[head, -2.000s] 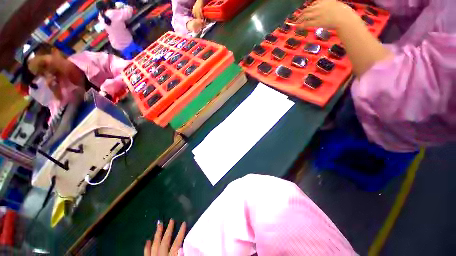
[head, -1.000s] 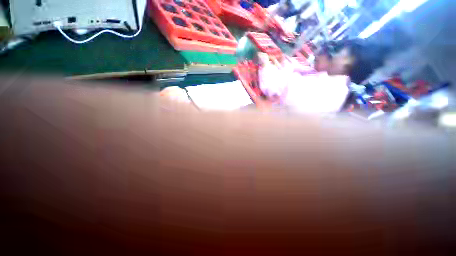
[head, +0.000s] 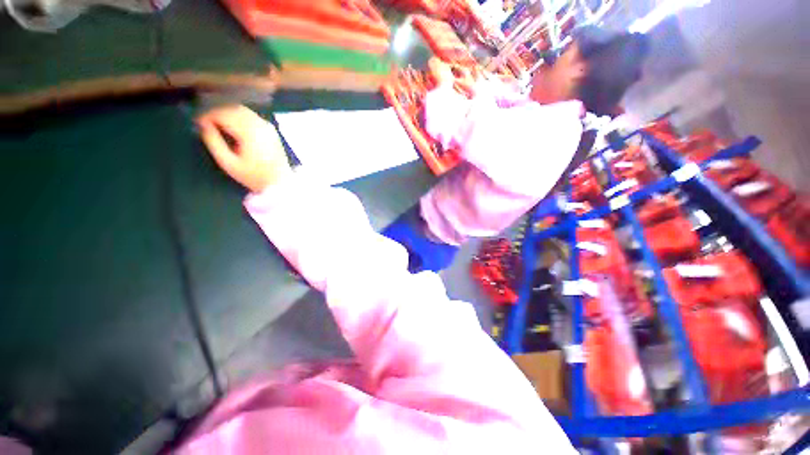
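My right hand [head: 247, 151], in a pink sleeve, reaches over the dark green bench [head: 89, 204]. Its fingers are curled, with a dark gap between thumb and finger; whether it holds anything cannot be told. It is just left of a white paper sheet [head: 346, 147] lying flat. My left hand is not in view. Beyond the paper, the side of a red-orange tray stack [head: 311, 22] rests on a green slab [head: 329, 55], cut off by the top edge.
A person in a pink smock [head: 511, 147] sits to the right of the paper, beside another red-orange tray [head: 413, 120] and a blue stool [head: 417, 244]. A blue rack [head: 662, 258] of red goods stands at the right. A brown edge [head: 89, 91] crosses the bench.
The view has swung right, bringing the rack in. The large blurred hand or skin that covered the lower picture is gone. My right hand and sleeve now show clearly beside the paper.
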